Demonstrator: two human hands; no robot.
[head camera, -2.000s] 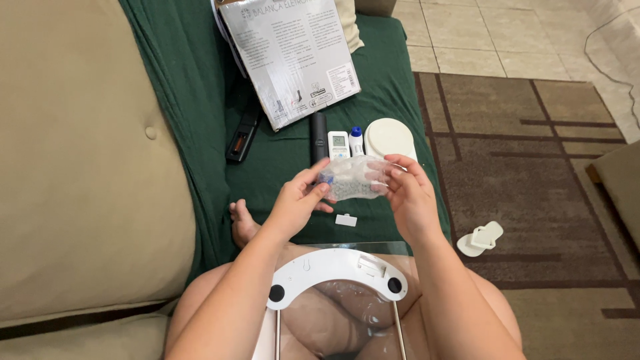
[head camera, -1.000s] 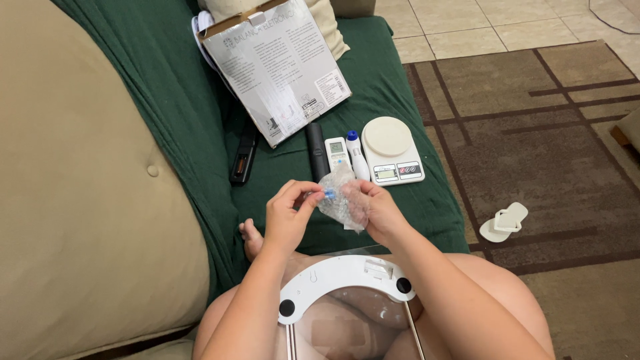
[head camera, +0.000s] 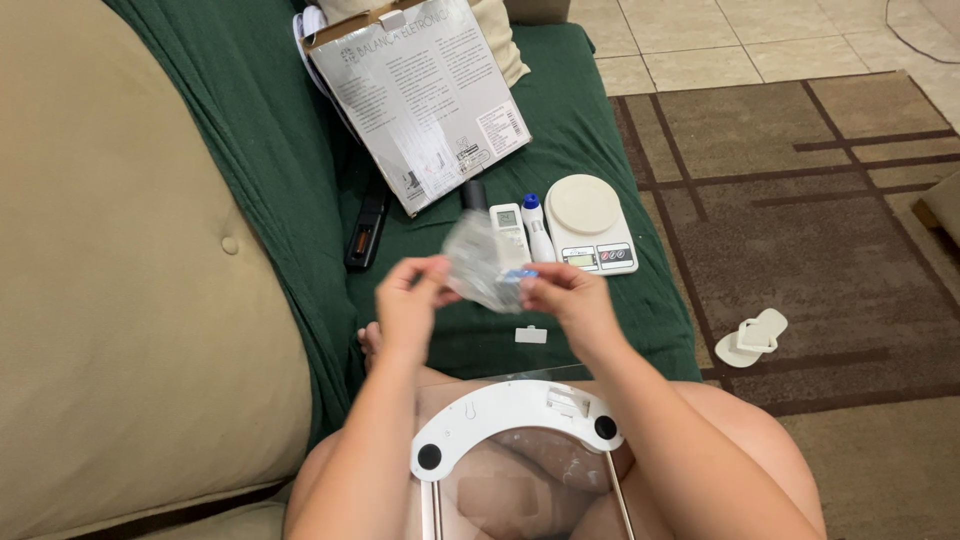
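Between my two hands a clear bubble-wrap pouch (head camera: 484, 262) is stretched, somewhat blurred. My left hand (head camera: 412, 296) pinches its left edge. On its right side, my right hand (head camera: 566, 300) grips it beside a blue piece (head camera: 519, 275), whose kind I cannot tell. A glass bathroom scale (head camera: 517, 401) lies underside up on my lap, its battery compartment (head camera: 568, 402) uncovered. On the green cloth just beyond it lies a small white battery cover (head camera: 531, 334).
A white kitchen scale (head camera: 592, 225), a thermometer-like device (head camera: 536, 229), an air-conditioner remote (head camera: 508, 225), a dark cylinder (head camera: 473, 196) and a black remote (head camera: 367, 229) lie on the sofa near a scale box (head camera: 424, 105). White flip-flops (head camera: 752, 339) rest on the rug.
My hands have moved apart since a second ago, with the pouch spread between them. The blue piece was by my left fingers and is now by my right ones.
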